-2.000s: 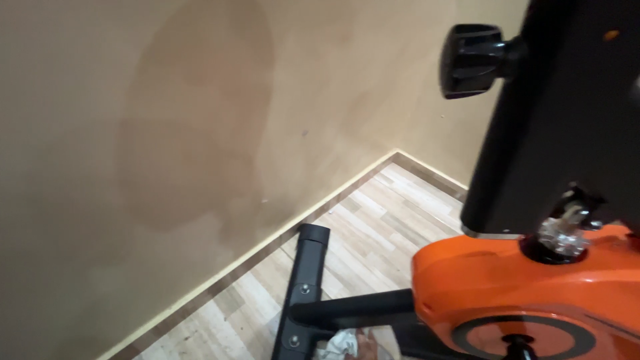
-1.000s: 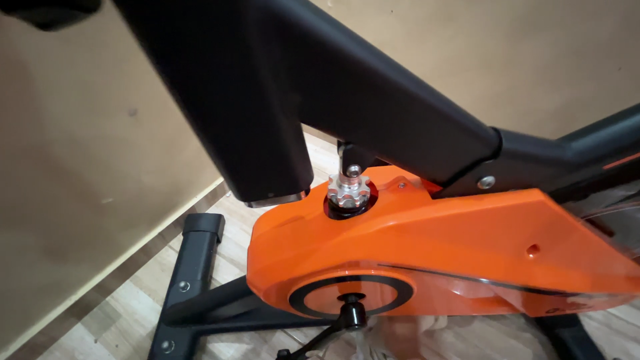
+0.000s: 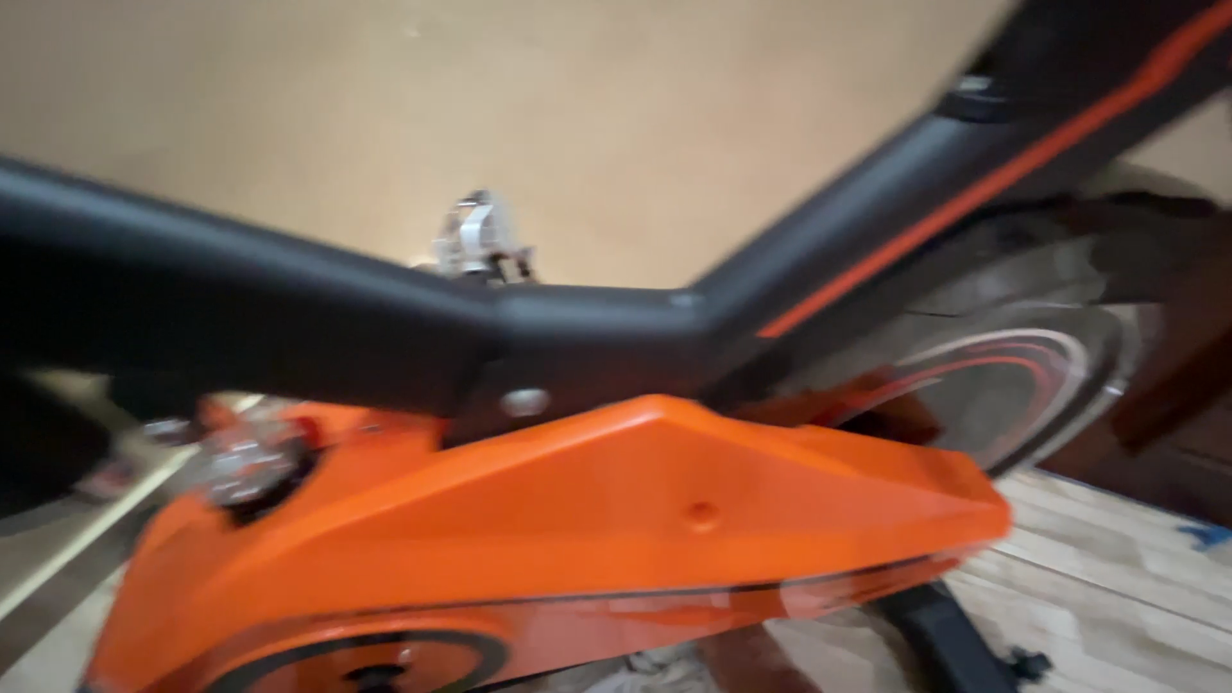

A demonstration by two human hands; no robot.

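Observation:
The view is blurred. An orange plastic cover (image 3: 616, 520) of an exercise bike spans the lower middle, under the black metal frame tube (image 3: 597, 327). A silvery knob-like part (image 3: 245, 462) sits at the cover's left end, and a metal pedal (image 3: 474, 236) shows behind the tube. Below the cover, at the bottom edge, a brown shape that looks like my right hand or forearm (image 3: 760, 659) is beside a crumpled whitish cloth (image 3: 654, 671). The cover and blur hide its fingers, so its grip cannot be told. My left hand is not seen.
The bike's flywheel (image 3: 1011, 385) is at the right, with a black floor foot (image 3: 948, 630) below. Beige wall (image 3: 616, 115) stands behind the bike. Light wood-patterned floor (image 3: 1107, 587) carries a small blue thing (image 3: 1205, 535) at the right. A dark reddish-brown surface (image 3: 1184, 423) lies beyond the flywheel.
The view has swung right along the bike, from its end by the wall corner to the middle frame and flywheel. Two seconds ago, fingers showed beside a whitish cloth near the floor foot.

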